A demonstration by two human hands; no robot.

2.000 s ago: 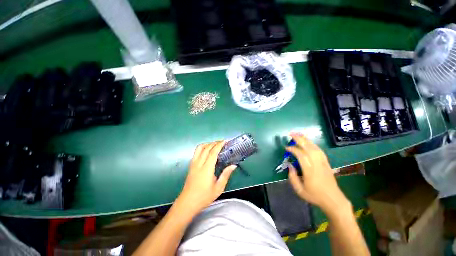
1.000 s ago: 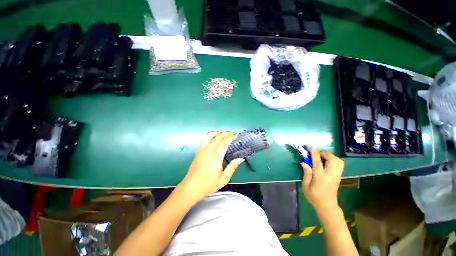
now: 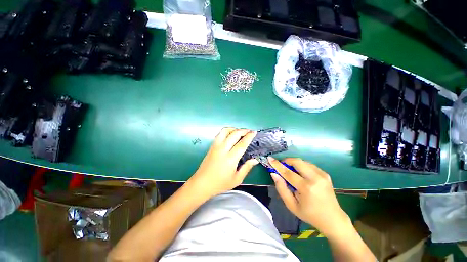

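My left hand [image 3: 225, 161] holds a black plastic housing [image 3: 271, 142] with a ribbed greyish face, low over the green bench in front of me. My right hand [image 3: 307, 189] is closed around blue-handled pliers [image 3: 290, 169]. The metal jaws are at the housing's near edge, by my left thumb; what they grip is too small to tell. A pile of tiny metal pins [image 3: 239, 80] lies behind the housing. An open clear bag [image 3: 336, 77] with small black parts stands to the right of the pile.
A black blister tray [image 3: 374, 161] with housings lies at right, near a fan [image 3: 459, 120]. Black trays [image 3: 292, 31] are stacked at back centre. Black housings [image 3: 97, 51] are heaped at left. A labelled zip bag [image 3: 192, 50] lies behind the pins. Cardboard boxes [image 3: 97, 225] sit below the bench.
My right hand has moved left with the pliers, bringing their jaws to the housing. My left hand still holds the housing. The view has shifted, so the bench items sit further right.
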